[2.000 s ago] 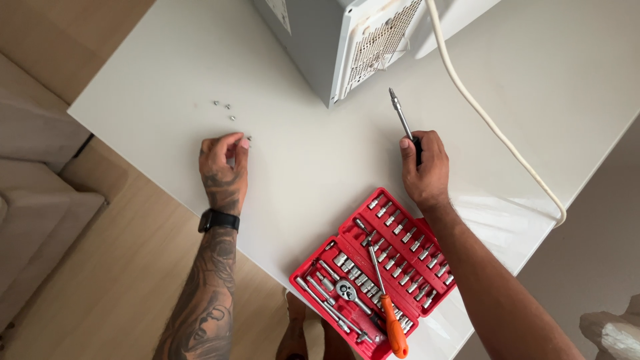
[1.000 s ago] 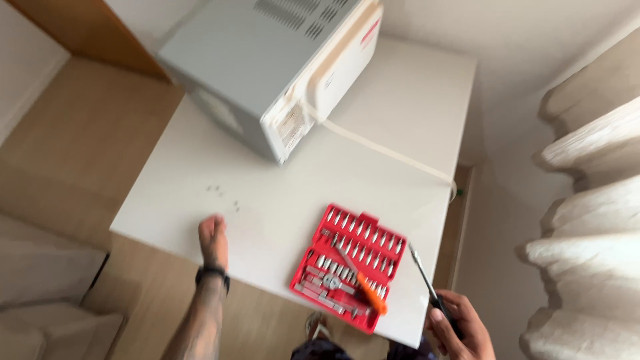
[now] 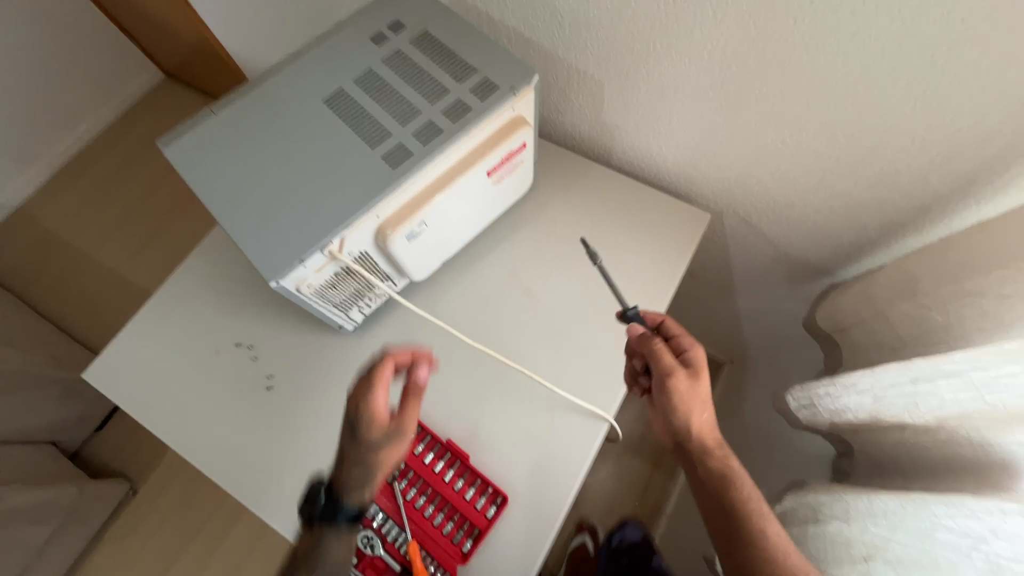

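My left hand [image 3: 382,420], a watch on its wrist, hovers with bent fingers and nothing visible in it, partly over the red socket set case [image 3: 472,512]. In my right hand [image 3: 668,372] is a screwdriver [image 3: 610,284] with a metal shaft, its tip pointing up and left. A grey microwave oven [image 3: 320,160] stands on the white table, its vented back panel [image 3: 456,216] facing right. From that panel a white power cord [image 3: 496,356] runs across the table and over its edge. Several small screws [image 3: 254,358] lie left of my left hand.
The white table [image 3: 184,320] has a wall [image 3: 720,96] behind it. A light curtain [image 3: 920,384] hangs at the right. An orange-handled screwdriver [image 3: 416,558] and a ratchet [image 3: 372,544] lie in the red case. A sofa [image 3: 48,400] stands at the left.
The view has shifted, showing more of the microwave's back. My left hand has left the table beside the screws and is now near the red case. My right hand still holds the screwdriver.
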